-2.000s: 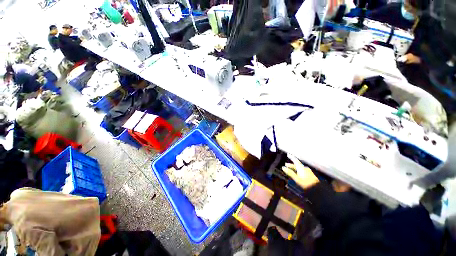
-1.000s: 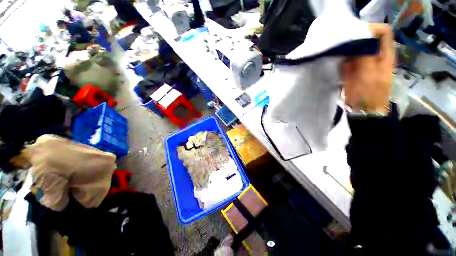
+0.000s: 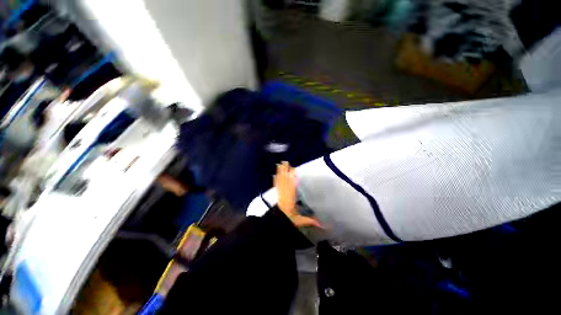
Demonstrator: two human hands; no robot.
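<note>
A long pale grey textured cloth piece (image 3: pixel 455 166) stretches from the middle to the right edge. A dark navy trim strip (image 3: pixel 367 198) curves across it. My left hand (image 3: pixel 286 194) lies on the left end of the piece, back up, fingers straight and thumb spread to the right; it is blurred and no grip shows. A short dark strip shows on the pale tip just left of this hand. My right hand is not in view.
A heap of dark navy cloth (image 3: pixel 246 141) lies beyond my hand, with a blue bin (image 3: pixel 301 98) behind it. A white machine table (image 3: pixel 80 227) curves along the left. A yellow-framed crate (image 3: pixel 184 246) is low left. A brown box (image 3: pixel 443 64) stands far right.
The view has swung right, from the aisle and blue bin of pale pieces to the navy heap. The raised hand holding pale cloth is gone; my left hand now rests on the large grey piece.
</note>
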